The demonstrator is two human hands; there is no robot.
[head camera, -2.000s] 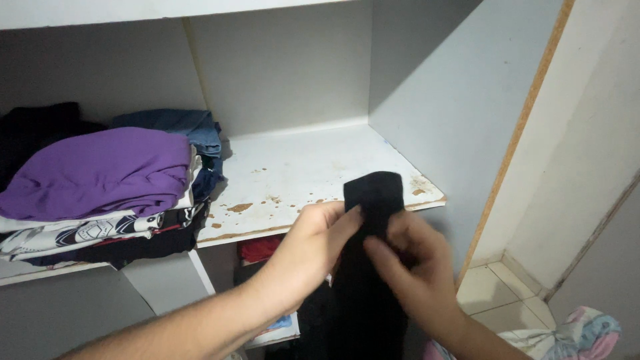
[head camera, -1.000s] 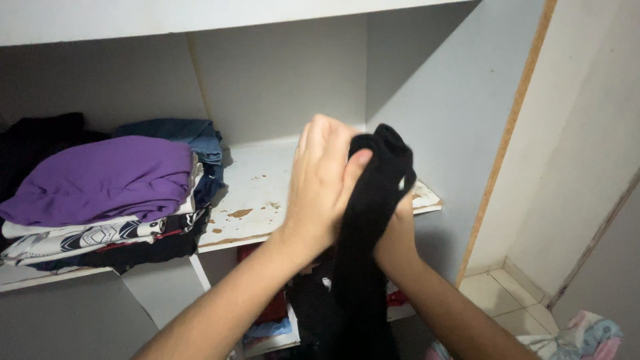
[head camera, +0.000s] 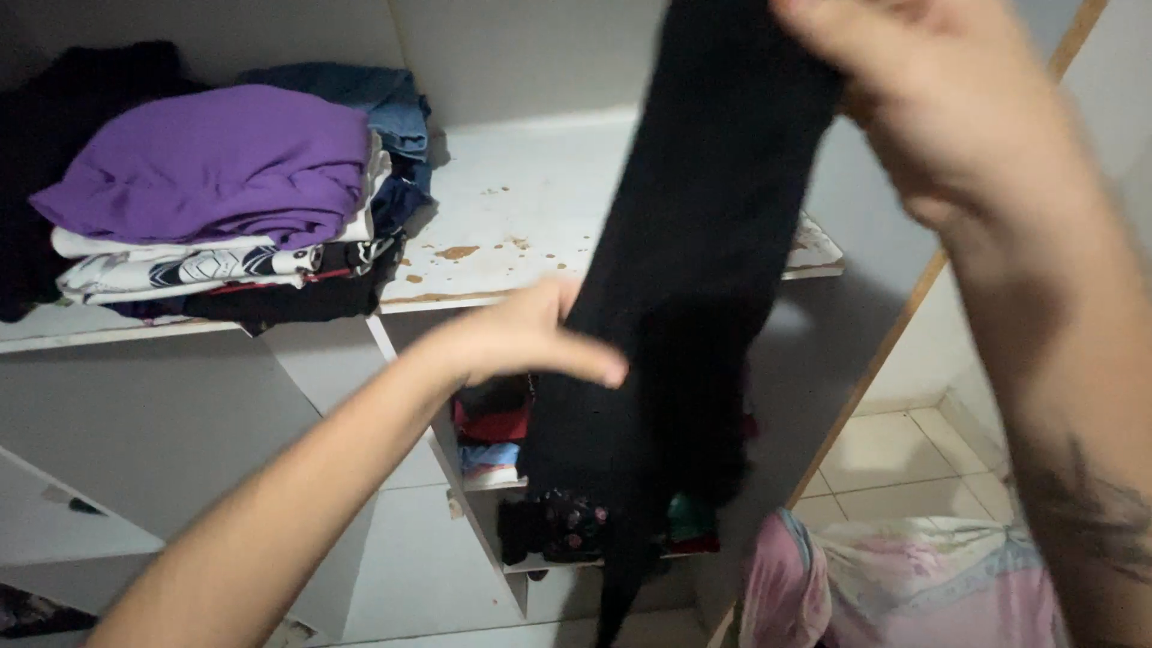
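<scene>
A long piece of black cloth (head camera: 693, 252), likely a garment, hangs down in front of the shelves. High at the right, my right hand (head camera: 936, 99) grips its upper part; the top edge lies outside the view. My left hand (head camera: 540, 342) is at the cloth's left side, thumb spread across its front and fingers partly hidden behind it. Whether the left hand grips the cloth is unclear. To the left, a purple folded cloth (head camera: 225, 162) lies on a stack of folded clothes with white patterned fabric (head camera: 207, 270) below it.
The white shelf (head camera: 504, 207) has chipped brown patches. Blue denim (head camera: 360, 99) lies behind the stack. Lower compartments hold red cloth (head camera: 493, 418) and dark flowered cloth (head camera: 576, 526). A pink patterned cloth (head camera: 918, 585) is at lower right, near the tiled floor (head camera: 891, 450) and the cabinet's side edge.
The black cloth, bunched between both hands a second ago, now hangs extended. My right hand has risen to the upper right, and my left hand is lower along the cloth.
</scene>
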